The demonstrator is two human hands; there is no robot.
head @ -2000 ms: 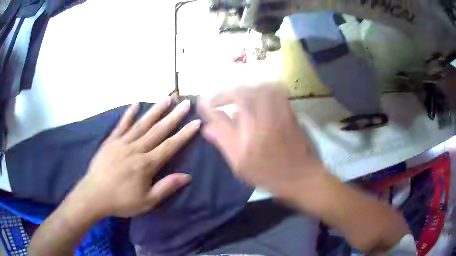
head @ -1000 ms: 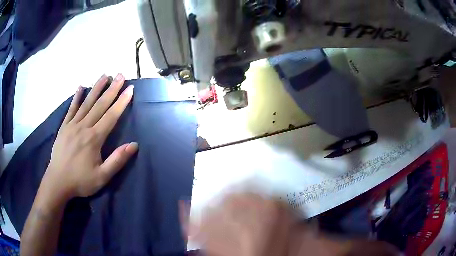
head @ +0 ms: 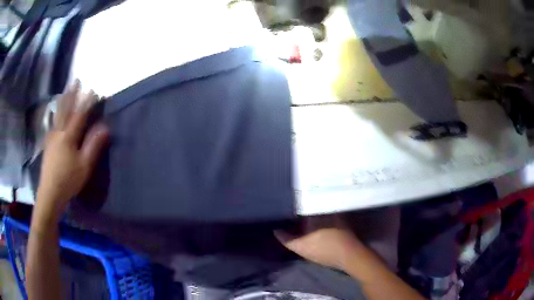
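A dark grey-blue garment panel (head: pixel 199 140) lies across the white table, with a band folded or joined along its far edge. That edge reaches the bright light beside the needle area, and the panel's near side drops over the table's front edge. My left hand (head: pixel 73 146) is at the panel's left end, blurred, with thumb and fingers around dark cloth; its grip is unclear. My right hand (head: pixel 328 243) is below the front edge at the panel's lower right corner, thumb showing against dark cloth, other fingers partly hidden.
Black thread snips (head: pixel 439 130) lie on the right of the table (head: pixel 351 152), by a grey-blue tongue-shaped piece (head: pixel 418 82). The machine head shows blurred at the top. A blue basket (head: pixel 111 258) is lower left, a red basket (head: pixel 521 281) lower right. Dark cloth hangs upper left.
The panel's far edge now runs slanting up to the light, with its band in full view. My left hand has moved off the panel's top to its left end. The view has shifted.
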